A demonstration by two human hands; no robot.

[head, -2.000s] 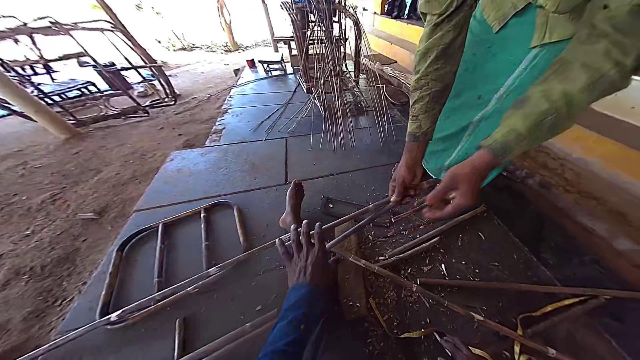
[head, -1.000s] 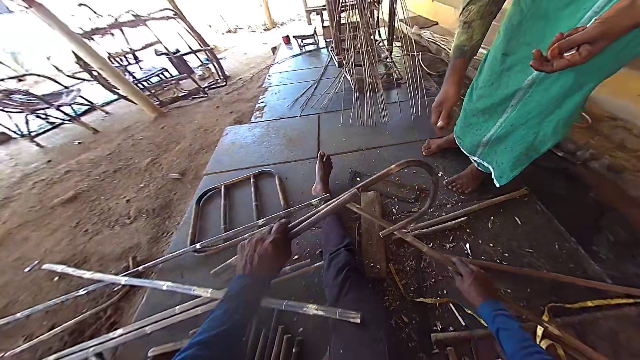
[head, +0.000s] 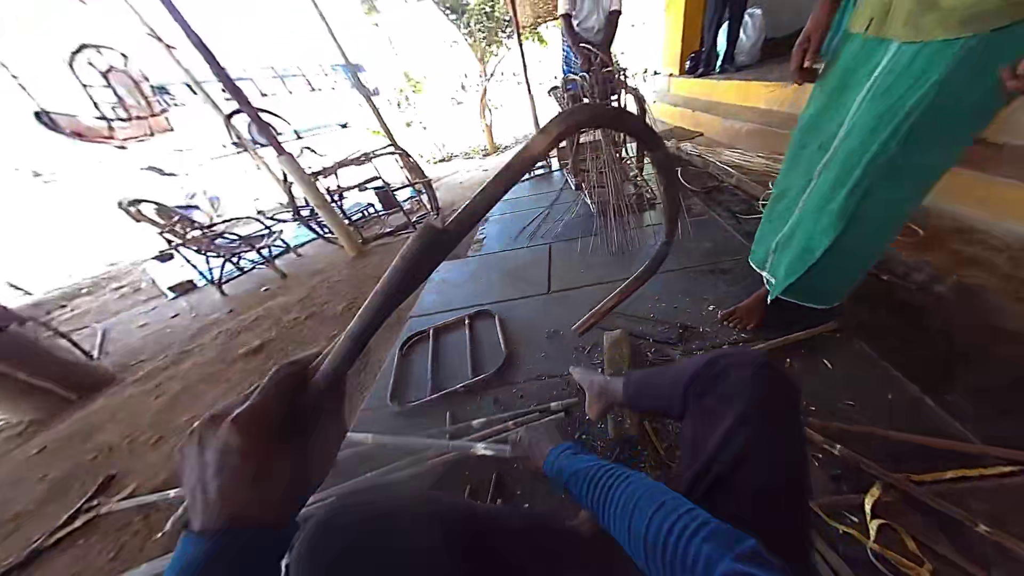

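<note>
A cane pole with a hooked, bent end [head: 480, 196] rises from my left hand [head: 260, 448], which is closed around its lower part. The hook curves over to the right and its tip points down toward the floor. My right hand [head: 540, 444] is low near my bare foot, blurred, beside the end of a pale cane pole [head: 432, 442]; whether it grips that pole I cannot tell. Ahead on the slabs lies a rounded cane frame with crossbars [head: 470, 352]. Just behind my foot is a wooden block [head: 617, 352].
A person in a green wrap [head: 848, 168] stands barefoot at the right. Another person [head: 590, 32] is at the back by a bundle of thin canes [head: 604, 184]. Cane poles and yellow strips [head: 876, 528] lie at lower right. A cane chair [head: 216, 240] stands at left.
My left hand has raised the hooked pole, which lay low over the floor one second ago. My right hand has moved left toward my foot. The person in green has straightened up since two seconds ago.
</note>
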